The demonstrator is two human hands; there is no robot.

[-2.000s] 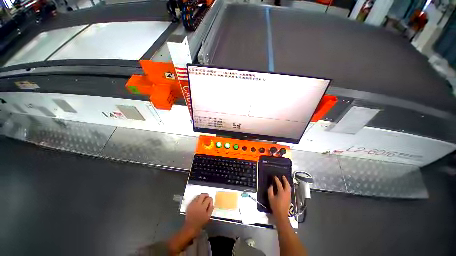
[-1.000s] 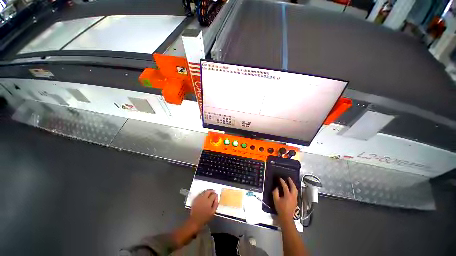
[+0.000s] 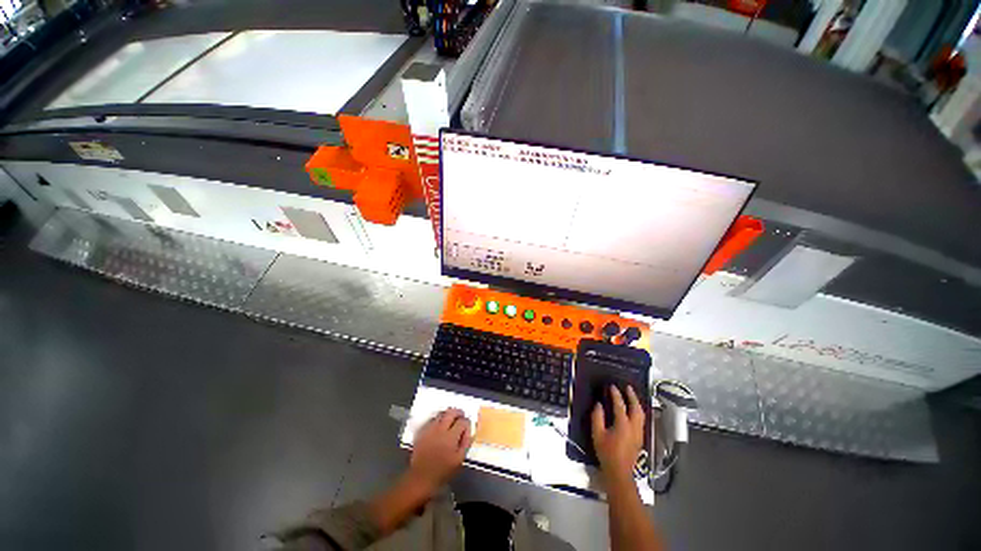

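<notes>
My right hand (image 3: 620,431) lies over the black mouse pad (image 3: 586,368), fingers forward; a dark mouse seems to be under it, mostly hidden. My left hand (image 3: 440,443) rests on the left front of the white console shelf (image 3: 551,461), fingers loosely curled, beside a yellow-orange note pad (image 3: 500,427). The black keyboard (image 3: 498,364) lies in front of both hands. An orange button panel (image 3: 554,318) with some green-lit buttons runs behind it. The monitor (image 3: 592,221) above shows a mostly white window with small text.
A white device with a cable (image 3: 674,420) hangs right of the mouse pad. Behind the monitor is the dark cutting bed (image 3: 742,118) with a blue line. White sheets (image 3: 280,73) lie on the bed at upper left. Orange blocks (image 3: 377,172) stand left of the monitor. A metal tread step (image 3: 333,305) runs along the machine.
The camera view has shifted, so the console and monitor sit further right and slightly lower. Both hands stay at about the same places on the shelf and pad.
</notes>
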